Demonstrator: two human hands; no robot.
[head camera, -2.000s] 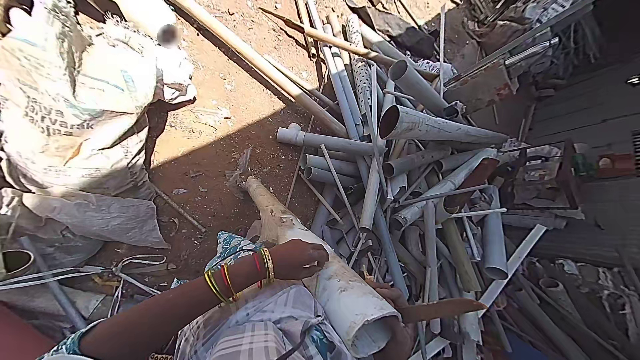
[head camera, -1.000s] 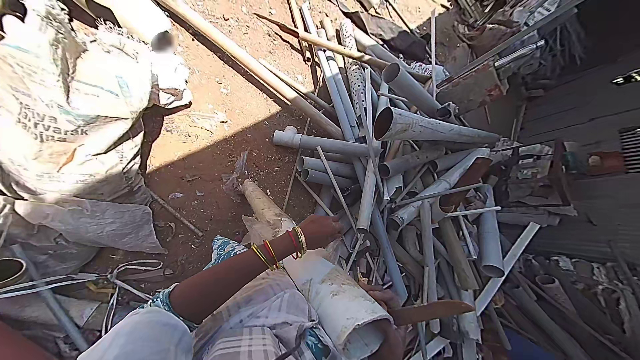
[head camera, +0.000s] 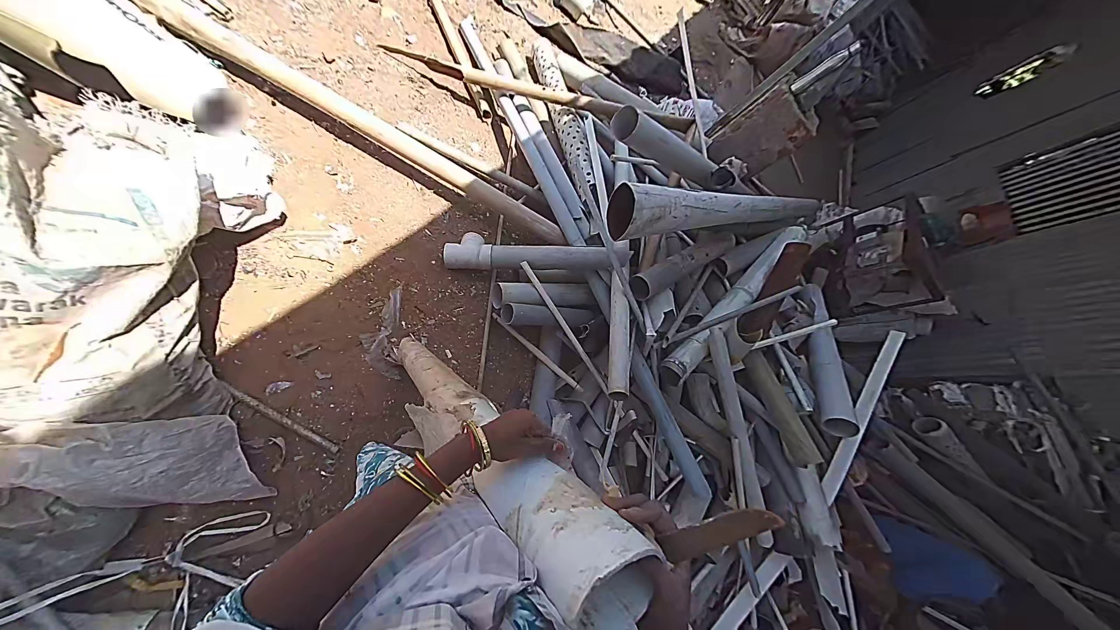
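A wide, dirty white plastic pipe (head camera: 569, 525) lies slantwise over the lap, its open end at the bottom and a narrower, tan-stained part toward the upper left. My left hand (head camera: 521, 436), with bangles at the wrist, is over the pipe's middle, fingers curled; a translucent plastic film (head camera: 573, 446) shows at the fingertips. At the pipe's open end is my right hand (head camera: 652, 525), partly hidden by the pipe, closed on a rusty brown blade (head camera: 726, 534) that points right. A loose flap (head camera: 429, 429) hangs beside the narrow part.
A big heap of grey and white plastic pipes (head camera: 534, 256) and strips spreads ahead and right. Long poles (head camera: 350, 114) lie on the dirt ground. Large woven sacks (head camera: 114, 262) stand at left, with white strapping (head camera: 219, 525) below. A dark corrugated metal sheet (head camera: 1032, 289) is at right.
My left hand has moved from on top of the pipe toward its right side, and the flap now stands out from the narrow part. My right hand stays at the open end with the blade.
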